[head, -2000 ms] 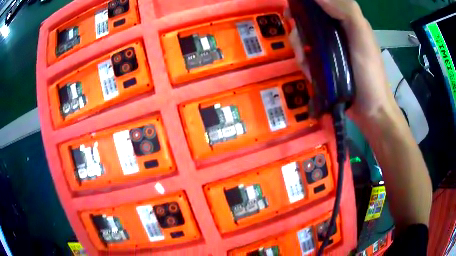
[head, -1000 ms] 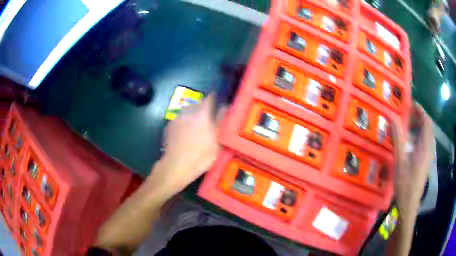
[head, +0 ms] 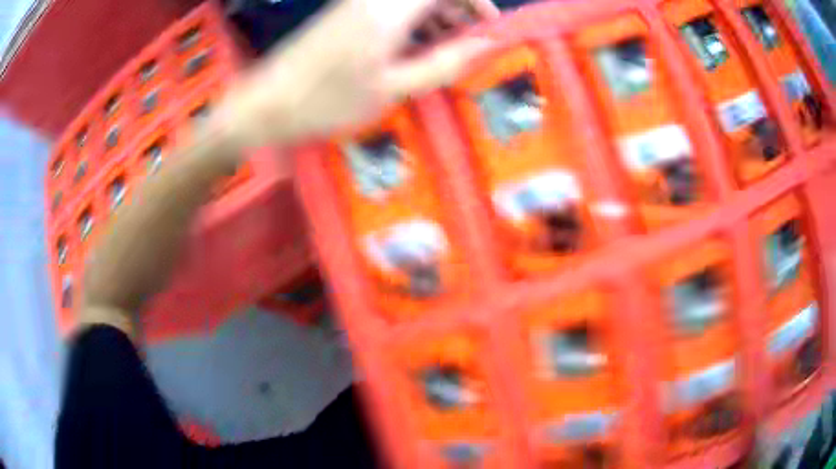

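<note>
A red foam tray (head: 600, 302) fills the right of the view, blurred and tilted. Its pockets hold several orange phones (head: 568, 298), backs up, with white labels and dark camera areas. My left hand (head: 367, 69) is at the tray's upper left edge, fingers over the edge and closed on it. My forearm crosses from the lower left. My right hand is not in view; the tray's far side runs to the picture's right rim.
A stack of red trays (head: 137, 137) stands at the left, partly behind my forearm, with phones in the top one. Grey floor (head: 247, 366) shows below. A dark green surface shows at the far right corners.
The view has swung left towards the stacked trays. The foam tray has turned and come nearer, off the tray that was beneath it. My right hand has left the view.
</note>
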